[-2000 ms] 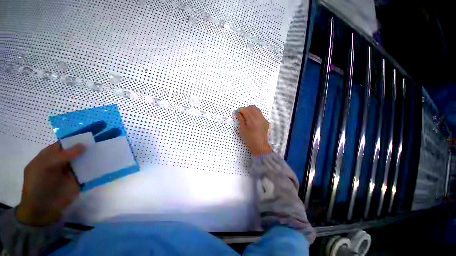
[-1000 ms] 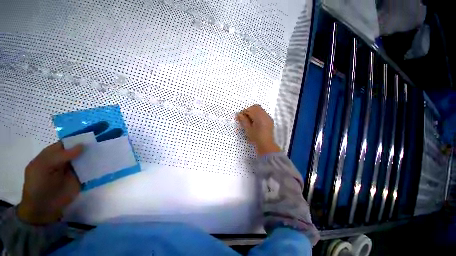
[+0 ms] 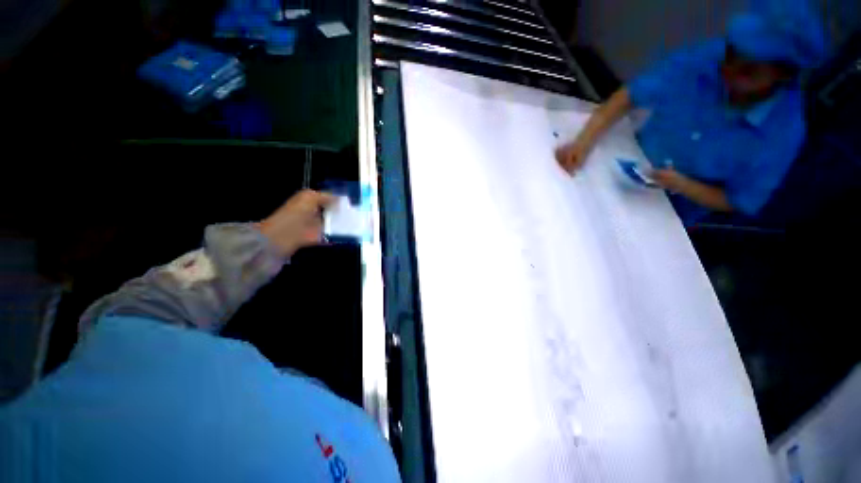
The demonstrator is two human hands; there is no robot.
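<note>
My left hand (image 3: 300,222) holds a small blue film sheet with a white card (image 3: 344,218) on it, out beside the metal rail; it is blurred. The large white reflector sheet (image 3: 491,245) lies to the right of the rail, with faint dots and rows of small marks. My right hand is not in view.
A person in blue stands across the sheet at the right, one hand (image 3: 571,158) on it and a small blue packet (image 3: 633,172) in the other. Rollers (image 3: 472,33) run beyond the sheet. A dark green table (image 3: 307,104) at the upper left holds blue packets (image 3: 194,74).
The view has swung away from the close sheet to the line, table and coworker. My right hand has left the picture. My left hand still holds the blue film and card, now beside the rail.
</note>
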